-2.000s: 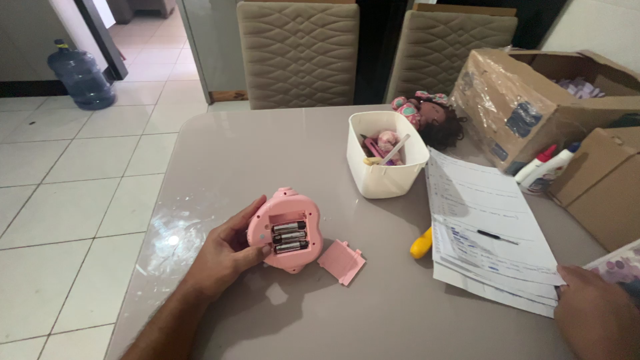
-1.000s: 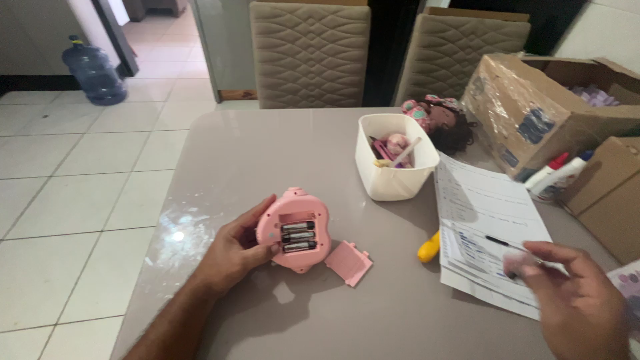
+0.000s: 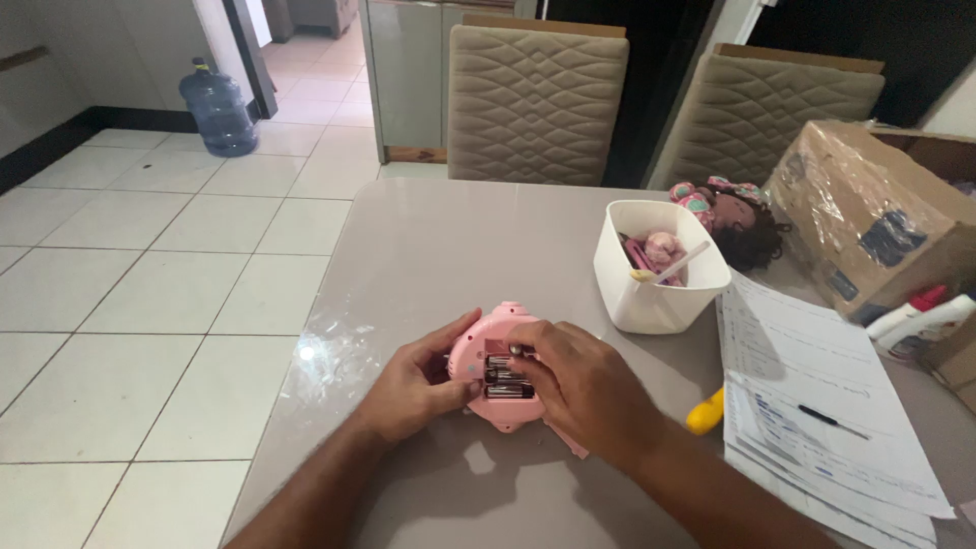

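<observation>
A pink plastic device (image 3: 509, 415) lies back side up near the table's middle, its battery compartment uncovered. Several cylindrical batteries (image 3: 509, 391) sit side by side in it. My left hand (image 3: 419, 381) grips the device's left edge, thumb beside the compartment. With thumb and index finger, my right hand (image 3: 583, 381) holds a small metallic-ended object, seemingly a battery (image 3: 520, 350), at the compartment's upper end; the fingers hide most of it. The pink battery cover (image 3: 568, 440) lies on the table, partly under my right hand.
A white plastic container (image 3: 659, 305) with small items stands beyond my right hand. A doll (image 3: 732, 217) and a cardboard box (image 3: 877, 213) are behind it. Papers (image 3: 831, 366) with a pen (image 3: 831, 421), a yellow object (image 3: 705, 413) and white bottles (image 3: 923, 320) lie at right.
My right hand has come from the papers on the right to the pink device's compartment. My left hand still holds the device. The cover, fully visible before, is now partly hidden.
</observation>
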